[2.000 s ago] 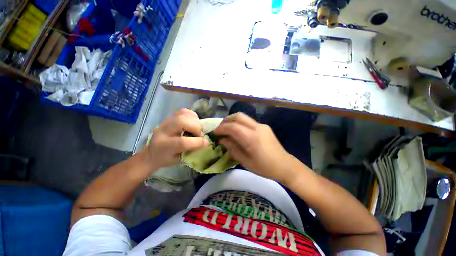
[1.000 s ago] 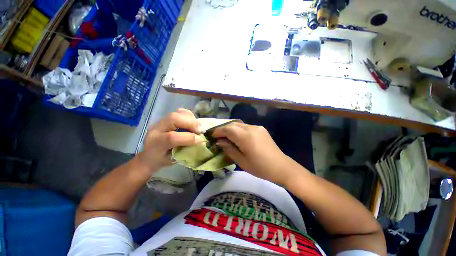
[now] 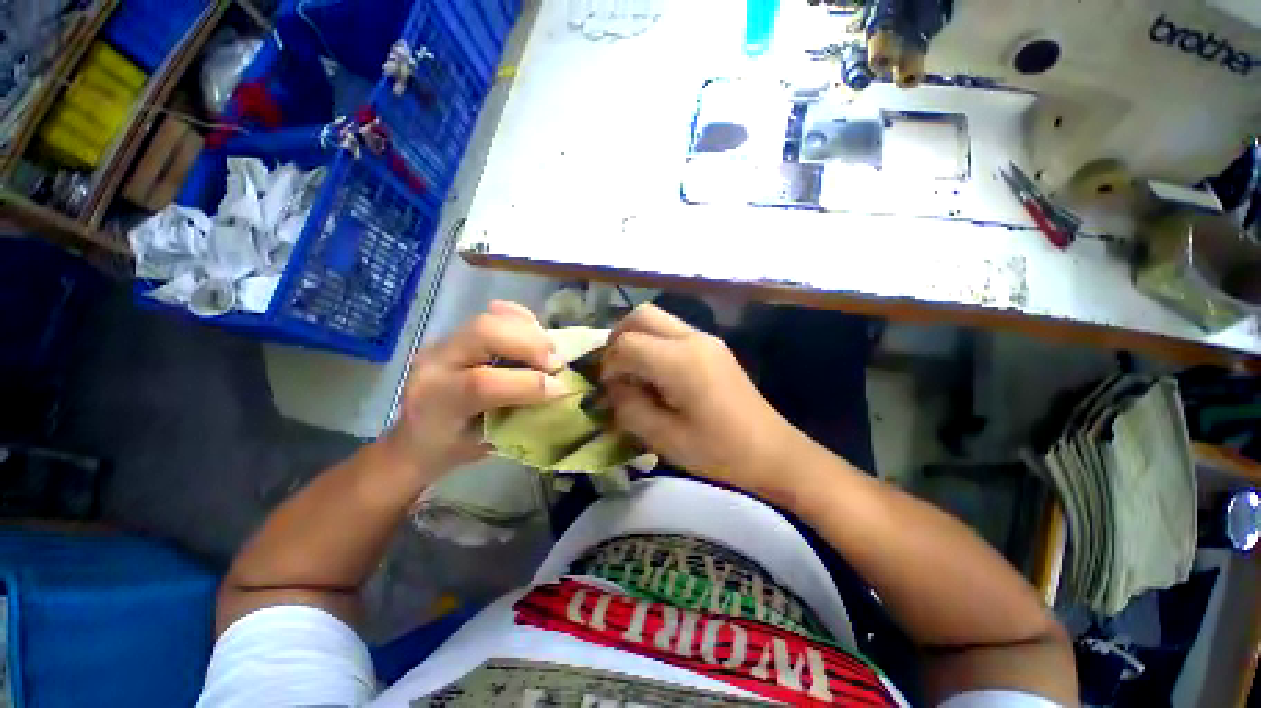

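A small khaki-olive cloth piece (image 3: pixel 544 432) with a paler cream side is held over the lap, just below the table edge. My left hand (image 3: pixel 477 380) pinches its upper left part between thumb and fingers. My right hand (image 3: pixel 687 392) has its bent fingertips on the right part of the cloth. A thin dark tip shows above the right fingers, but I cannot tell what it is. The fingers hide the middle of the cloth.
A white sewing table (image 3: pixel 581 180) with a cream machine head (image 3: pixel 1106 83) lies ahead. Red snips (image 3: pixel 1040 208) and a metal tin (image 3: pixel 1192 263) are at right. Blue crates (image 3: pixel 362 263) stand left. A pale cloth pile (image 3: pixel 484 501) is by my left forearm; a khaki stack (image 3: pixel 1127 498) is right.
The right fingers are more bent and raised than one second ago. The dark strip of cloth that showed above them is no longer visible. The left hand keeps its pinch.
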